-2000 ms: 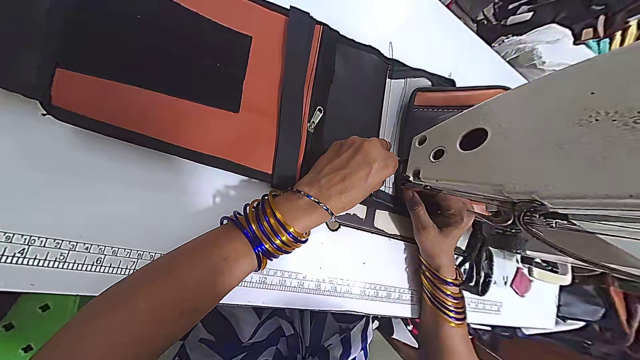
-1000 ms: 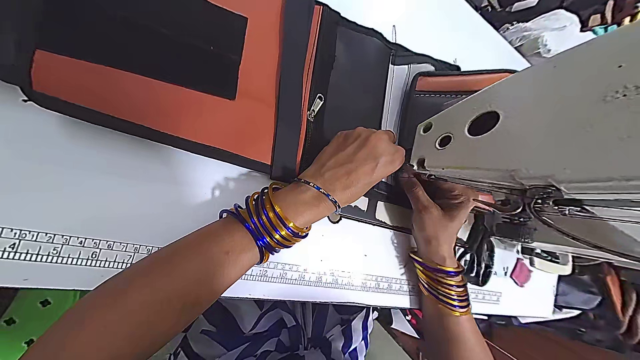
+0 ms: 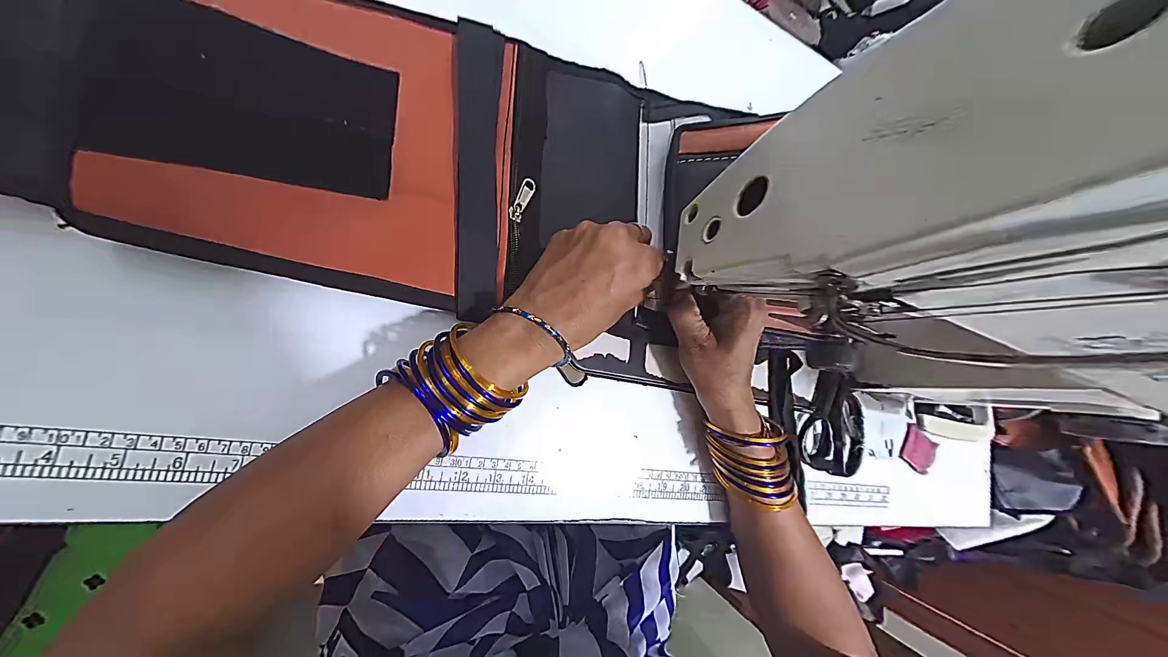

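Note:
A long piece of black and orange fabric with dark edging (image 3: 274, 219) lies across the table at the left and centre. It has a metal zipper pull (image 3: 522, 198) and a grey strip (image 3: 654, 173). My left hand (image 3: 593, 274), wearing bangles, rests on the fabric with its fingers bent at the grey strip, close to the sewing machine's needle area. My right hand (image 3: 721, 342) is just beside it, thumb toward the left fingertips, under the sewing machine head (image 3: 876, 201). The machine partly hides the right fingers, and the needle cannot be made out.
A measuring scale (image 3: 119, 456) runs along the white table's (image 3: 228, 347) near edge. Black-handled scissors (image 3: 835, 438) and a small pink piece (image 3: 918, 449) lie right of my right hand. Dark fabric pieces (image 3: 1040, 479) are heaped beyond the table's right end.
Both hands stay at about the same place beside the machine. The fabric has shifted little, if at all, and the view has moved slightly.

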